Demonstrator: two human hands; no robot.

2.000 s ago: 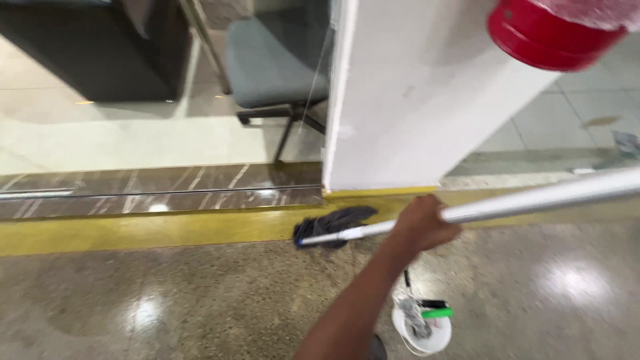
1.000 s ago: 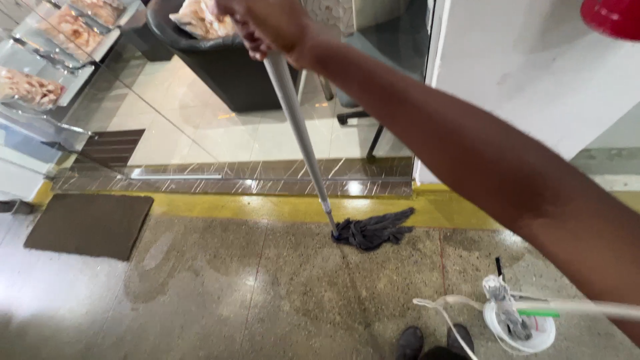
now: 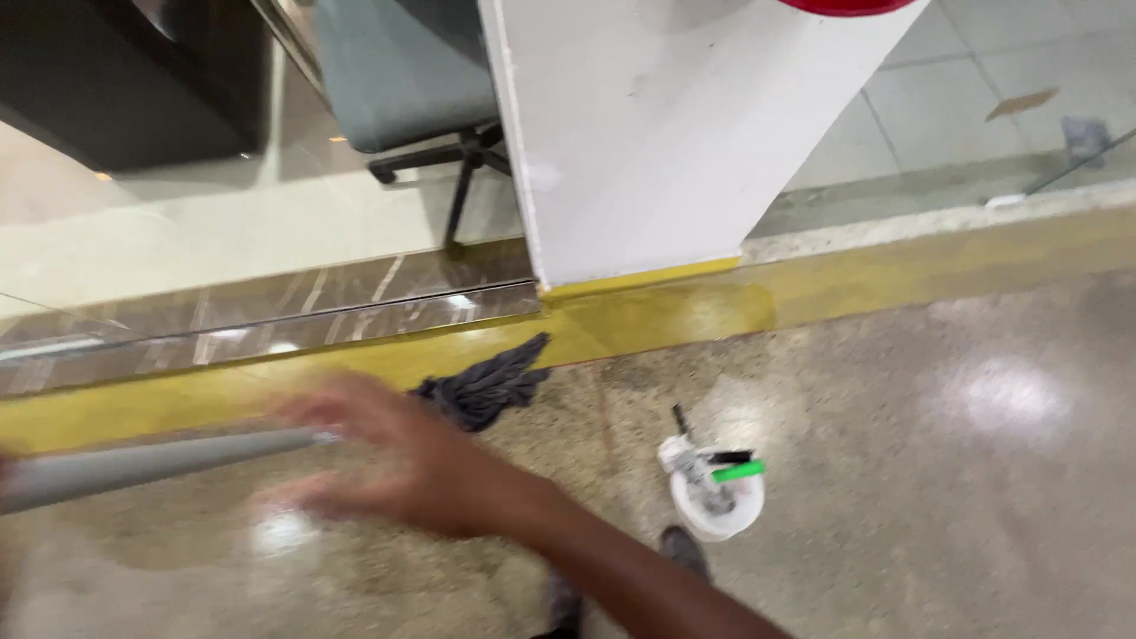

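Note:
A wet mop with a dark grey string head (image 3: 484, 386) lies against the floor at the yellow painted strip. Its pale metal handle (image 3: 169, 466) runs left and is raised toward the camera. My right hand (image 3: 382, 453), blurred, reaches in from the lower right with fingers apart, in front of where handle and mop head meet; it holds nothing. Only a sliver of my left hand (image 3: 4, 497) shows at the left edge, around the near part of the handle; most of it is out of view.
A white bucket (image 3: 719, 515) with a green-handled tool stands by my shoes (image 3: 683, 550). A white pillar (image 3: 639, 142) rises beyond the yellow strip (image 3: 657, 311). Behind the glass are a grey swivel chair (image 3: 408, 80) and dark furniture (image 3: 133, 80). A red container (image 3: 848, 4) shows above.
My right hand, closed around the handle one second ago, has let go and spread its fingers. The handle now slants to the left. The view has swung right.

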